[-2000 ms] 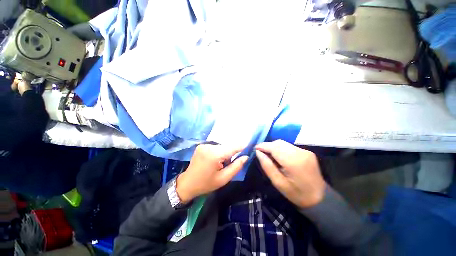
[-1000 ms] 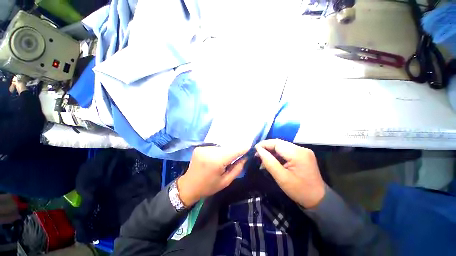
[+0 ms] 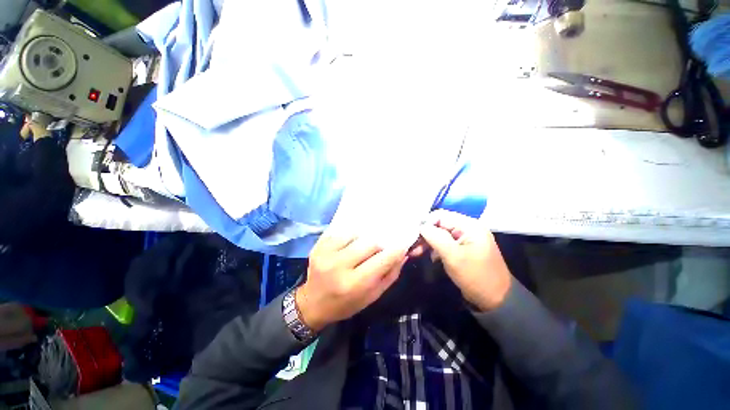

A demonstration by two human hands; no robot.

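A light-blue garment [image 3: 228, 100] lies in a soft heap over the table's front edge, partly bleached white by glare. A royal-blue part [image 3: 466, 192] shows at its right edge. My left hand [image 3: 348, 276], with a metal watch at the wrist, pinches the garment's lower edge at the table front. My right hand [image 3: 466, 255] pinches the same edge just to the right, fingertips nearly touching those of my left hand. The cloth between the fingertips is small and partly hidden by the fingers.
A dark-red slim tool [image 3: 612, 92] and black-handled scissors [image 3: 695, 104] lie by the cream machine base [image 3: 616, 48] at upper right. A second cream machine [image 3: 68, 68] stands at left, with another person's hand [image 3: 34, 128] below it. Blue cloth [image 3: 680, 352] hangs at lower right.
Both hands have shifted slightly up and right along the edge. My left hand has turned more over the cloth, and the royal-blue bit below the fingers no longer shows.
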